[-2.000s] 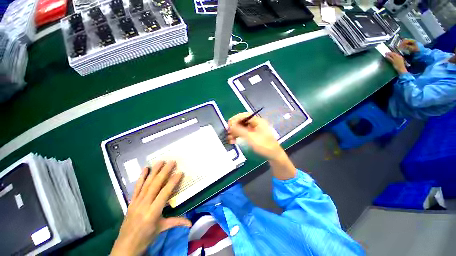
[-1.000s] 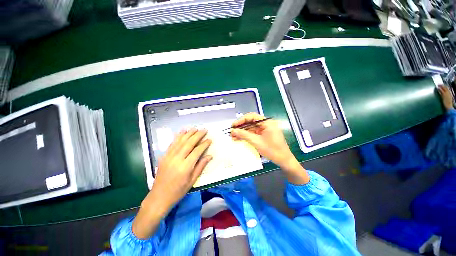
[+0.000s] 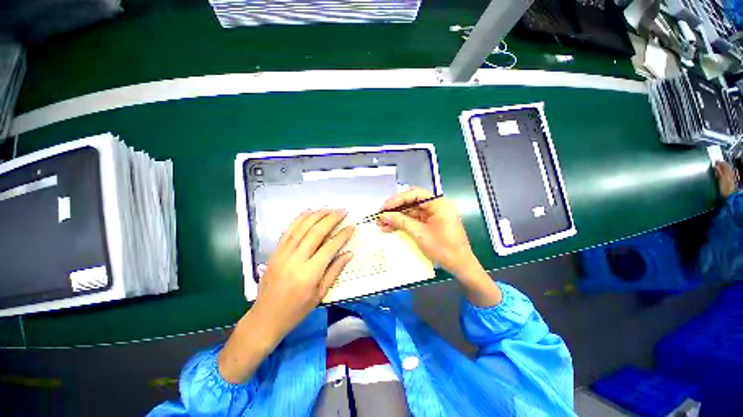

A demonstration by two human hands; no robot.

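Note:
A dark tablet back cover (image 3: pixel 334 162) lies on a white-bordered tray in front of me. A pale yellow adhesive sheet (image 3: pixel 379 269) lies over its lower part. My left hand (image 3: pixel 305 265) rests flat on the sheet's left part, fingers slightly spread, holding nothing visible. My right hand (image 3: pixel 432 232) is shut on dark tweezers (image 3: pixel 411 205), their tip pointing left, close to my left fingertips above the sheet. Any small piece at the tip is too small to tell. A large grey-silver panel (image 3: pixel 281 204) shows inside the cover, partly hidden by my left hand.
A tall stack of covers (image 3: pixel 147 220) stands at left. A single cover (image 3: pixel 517 179) lies slanted at right. A metal post (image 3: pixel 489 41) rises from the white strip (image 3: pixel 326 79) behind. White stacked trays (image 3: pixel 318 11) are at the back. Another person's hand (image 3: pixel 723 177) shows at far right.
The view has turned and straightened. My right hand has moved from right of the sheet to over it, with the tweezer tip near my left fingers. The grey-silver panel now shows more clearly.

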